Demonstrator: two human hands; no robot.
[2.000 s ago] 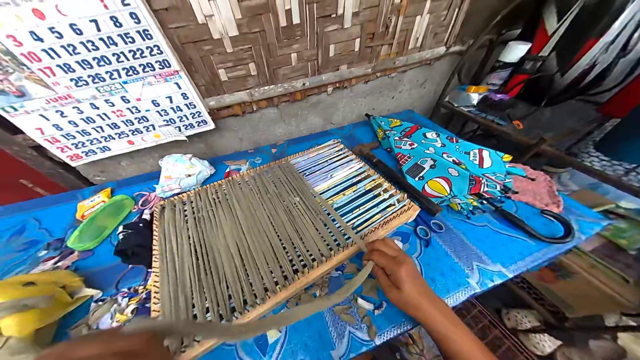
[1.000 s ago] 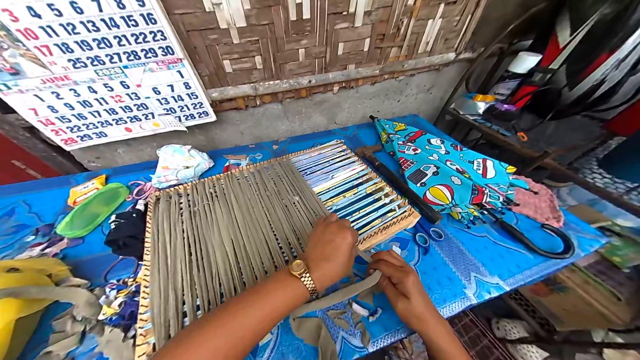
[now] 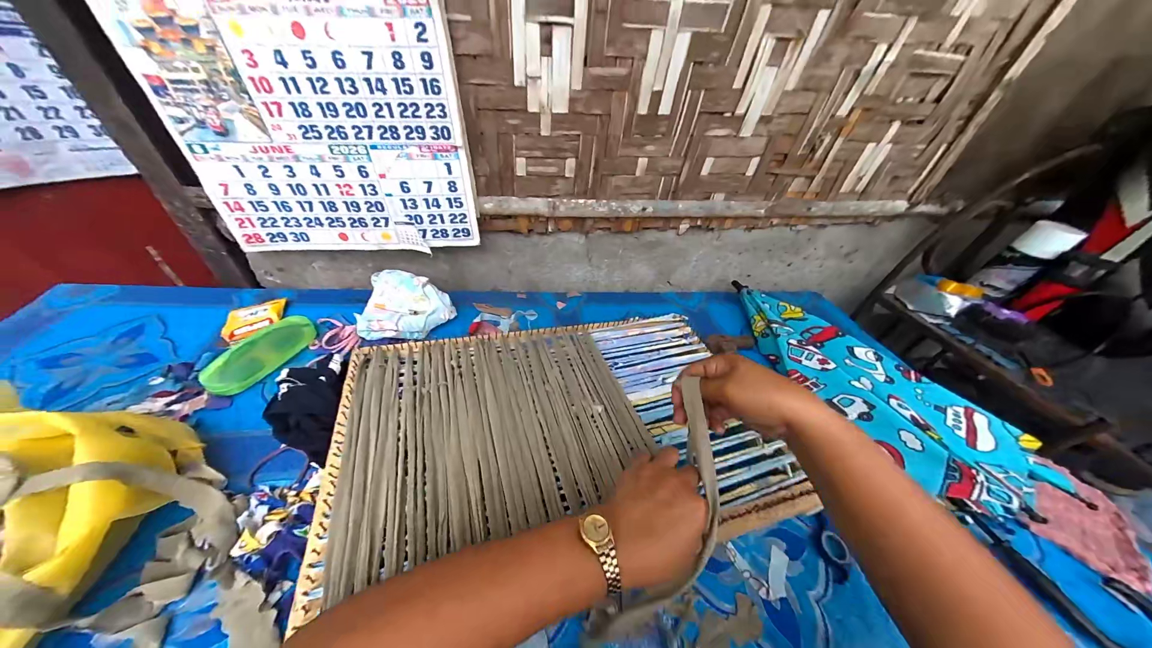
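Note:
A wooden peg loom frame lies tilted on the table, strung with close grey-brown fabric strips at the left and middle. Blue, white and yellow strips run across the other way and show at its right. My right hand is raised over that right part, its fingers closed on a loose grey-brown fabric strip that hangs down in a loop. My left hand, with a gold wristwatch, rests low on the loom beside the strip; its fingertips are partly hidden, so its hold is unclear.
Left of the loom lie a green plastic dish, dark cloth, yellow fabric and scraps. A white patterned cloth bundle sits behind it. At the right are a folded blue umbrella and scissors on the blue tablecloth.
My right hand has moved from the loom's front edge up over its right part, with the strip in its fingers. My left hand, at the far lower left two seconds ago, is now on the loom.

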